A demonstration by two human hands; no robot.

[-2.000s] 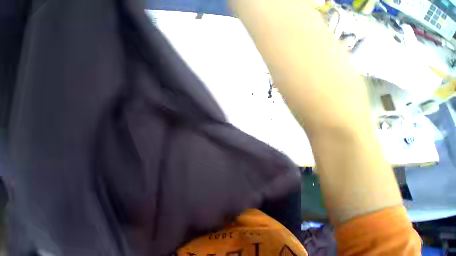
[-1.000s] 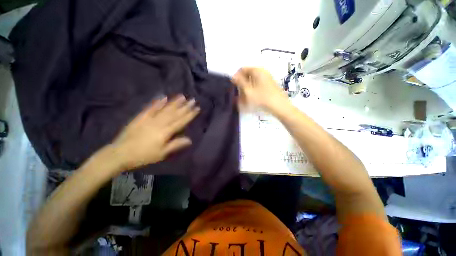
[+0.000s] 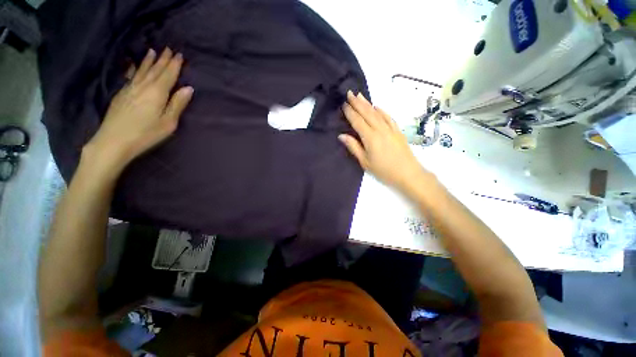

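The dark purple-brown garment piece (image 3: 230,174) lies spread over the left of the table and hangs over its front edge. A white patch (image 3: 293,116) shows in the cloth; I cannot tell if it is table through a gap. My left hand (image 3: 141,110) lies flat on the cloth's left part, fingers apart. My right hand (image 3: 382,141) rests its fingertips on the cloth's right edge, thumb apart, left of the presser foot (image 3: 430,125). The foot has no cloth under it that I can see.
The off-white machine head (image 3: 523,63) stands at upper right. A slim dark tool (image 3: 535,203) and a clear plastic bag (image 3: 600,233) lie on the right of the table. Black-handled scissors (image 3: 12,150) are at far left. A grey pedal (image 3: 183,251) is below the table.
The cloth is spread wider and flatter, reaching further right, and the white patch now shows. My left hand has moved up and left. My right hand has moved slightly right and lies flatter.
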